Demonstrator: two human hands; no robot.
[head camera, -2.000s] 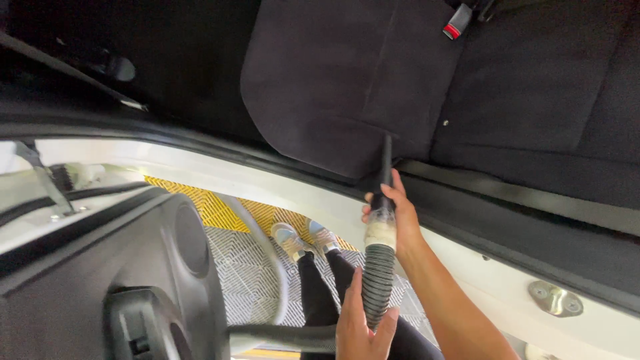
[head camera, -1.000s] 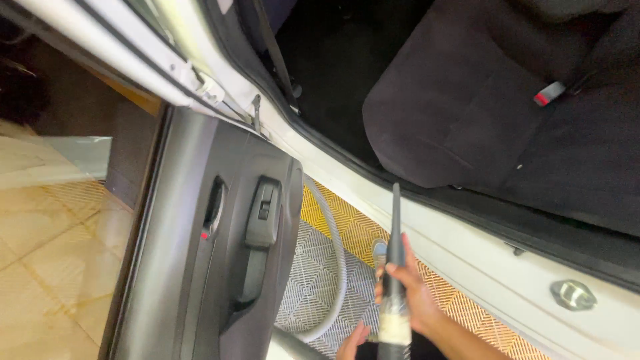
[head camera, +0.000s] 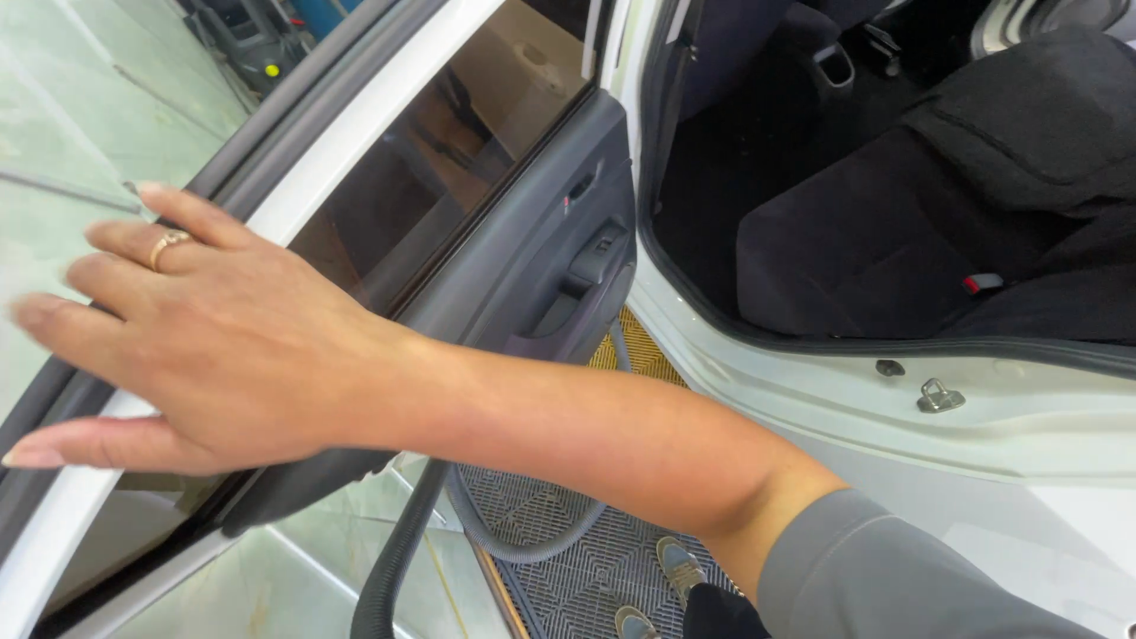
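Observation:
My right hand (head camera: 222, 346), with a ring on one finger, reaches across to the left, palm down, over the white upper frame (head camera: 311, 169) of the open car door. Its fingers are spread and slightly blurred, and nothing is held in it; whether the palm touches the frame cannot be told. My left hand is out of view. Below my forearm, a black ribbed vacuum hose (head camera: 395, 568) runs out at the bottom edge, and its nozzle is not seen. A grey hose (head camera: 532, 546) curves over the floor mat beneath the door.
The grey door panel (head camera: 550, 231) has a handle and a window switch. To the right are the white door sill (head camera: 781, 399), a metal striker (head camera: 941, 397), a dark seat (head camera: 852, 240) and a red buckle (head camera: 982, 283). My shoes (head camera: 681, 568) stand on grey grid matting (head camera: 577, 577).
Both hands were on the vacuum hose and nozzle earlier; my right hand is now off it and over the door frame. My left hand has left the view. The view has swung left.

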